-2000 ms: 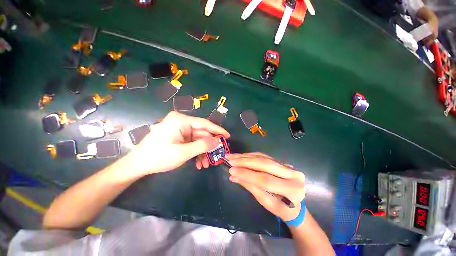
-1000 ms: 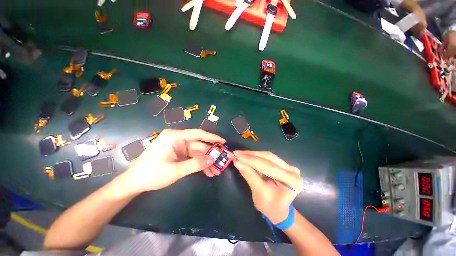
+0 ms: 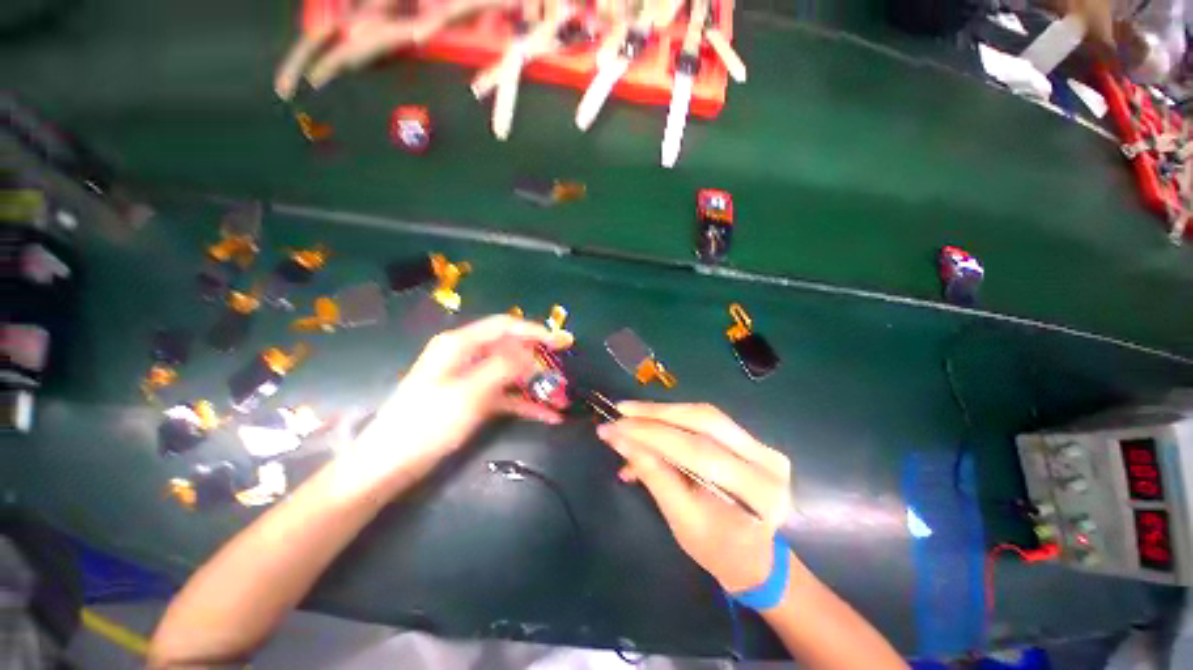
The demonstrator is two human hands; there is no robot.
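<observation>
My left hand (image 3: 451,386) holds a small red-edged watch body (image 3: 547,384) by its sides, with electronics showing inside. My right hand (image 3: 700,478) holds slim metal tweezers (image 3: 687,474) like a pen. Their tips are just right of the watch body; I cannot tell whether they touch it. A blue strap is round my right wrist. A thin black lead (image 3: 513,471) with a small metal-looking plug lies on the bench below the watch body. Display modules with orange tails lie beyond and left of my hands, one of them a dark screen (image 3: 755,355). The view is slightly blurred.
Across the bench seam (image 3: 837,288) are watch bodies, one with a dark part attached (image 3: 713,225), and a red tray (image 3: 628,81) with pale-strapped watches. At right are a power supply (image 3: 1106,504) and a blue mat (image 3: 949,556). A person's arm shows top right.
The view has shifted, showing more of the red tray. My left hand has tilted the watch body. The tweezer tips are slightly apart from it, and the black lead's plug is now visible.
</observation>
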